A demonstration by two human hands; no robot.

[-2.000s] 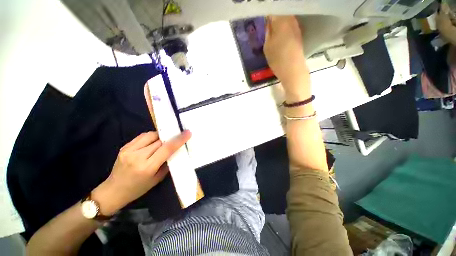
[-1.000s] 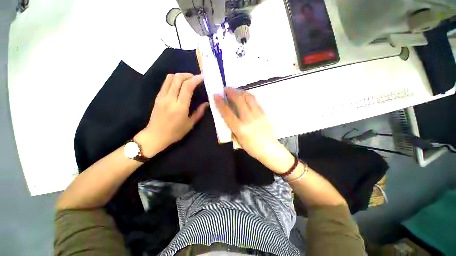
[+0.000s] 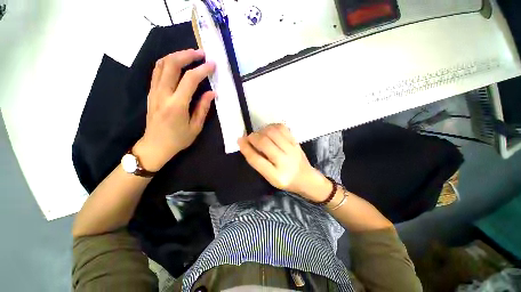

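A large black fabric panel (image 3: 123, 108) lies on the table and hangs into the lap. A pale narrow strip (image 3: 225, 94) with a tan edge lies along its black folded edge (image 3: 239, 91), up to the lit needle area (image 3: 214, 8) at the top. My left hand (image 3: 177, 100) lies on the panel, fingertips on the strip's left side, fingers spread. My right hand (image 3: 278, 155) has its fingers together at the strip's lower end, pinching the black edge there. The presser foot is blurred by glare.
A smartphone (image 3: 367, 12) lies on the machine bed, cut off by the top edge. The white table edge (image 3: 400, 105) carries a printed scale. More black cloth (image 3: 394, 171) hangs below the table at right. A green cloth (image 3: 505, 228) is at far right.
The right hand left the phone, came to the strip, then slid down to its lower end. The left hand moved up beside the strip. The view has shifted downward, leaving the machine head mostly out.
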